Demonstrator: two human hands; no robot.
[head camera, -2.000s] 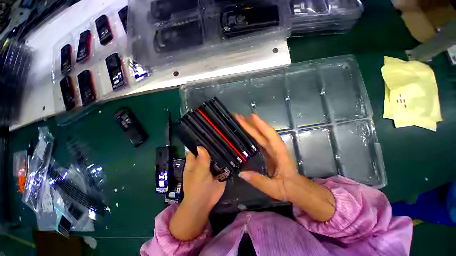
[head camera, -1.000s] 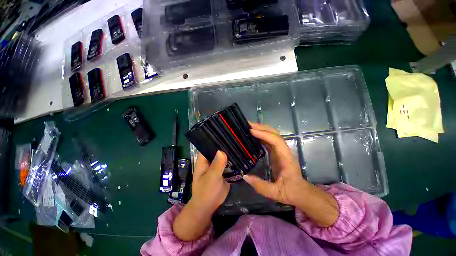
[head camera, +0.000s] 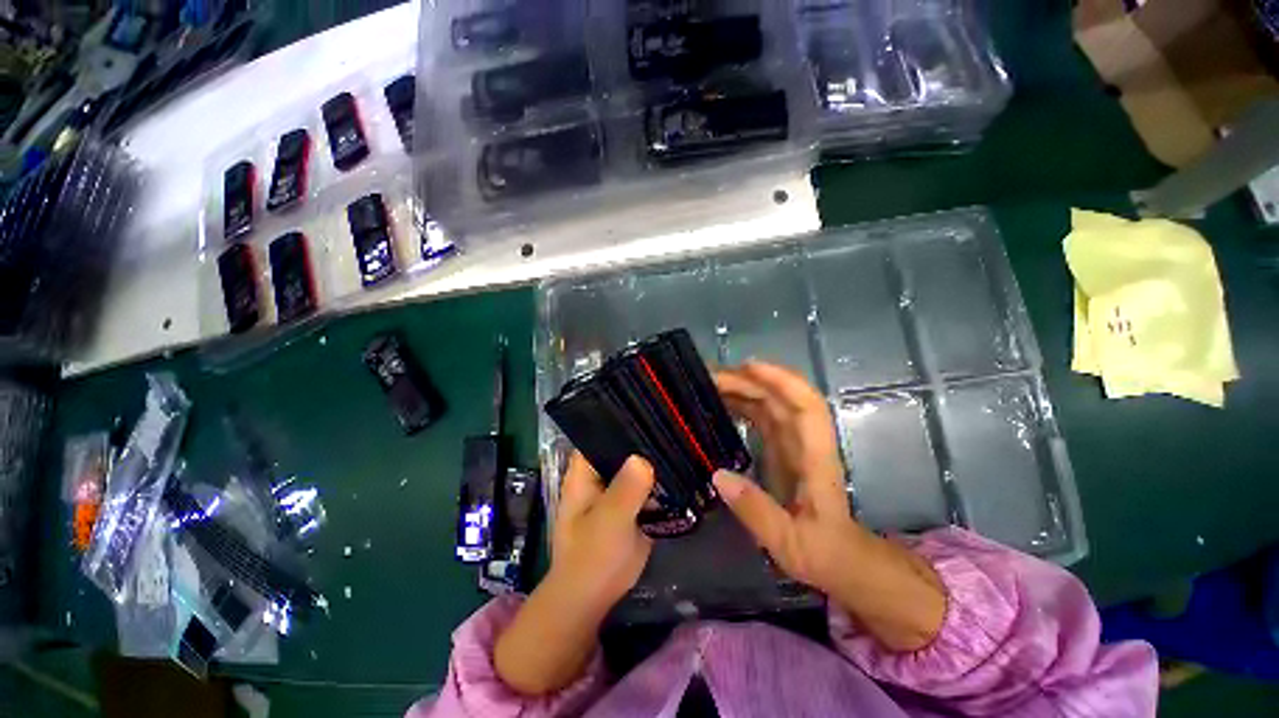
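Note:
A stack of several black handsets (head camera: 648, 428), held on edge side by side, is over the clear blister tray (head camera: 898, 316). One thin red trim line runs along the stack. My left hand (head camera: 600, 547) grips the stack's left and lower side, thumb on the outer handset. My right hand (head camera: 800, 484) is around the right side, with its thumb at the lower right end and its fingers behind, partly hidden. The tray pockets that show to the right and above hold no handsets; the hands and stack hide the lower left ones.
A loose handset (head camera: 401, 382) and two more dark units (head camera: 480, 498) lie left of the tray, by a thin dark stick. Plastic bags (head camera: 190, 547) lie far left. Black-and-red units (head camera: 291, 275) stand in rows on the white board. Stacked blister trays (head camera: 898, 84) are behind, yellow sheets (head camera: 1150, 309) right.
The handsets have been drawn closer together in a tighter stack. My right fingers have closed in around its right side. The whole view has shifted slightly.

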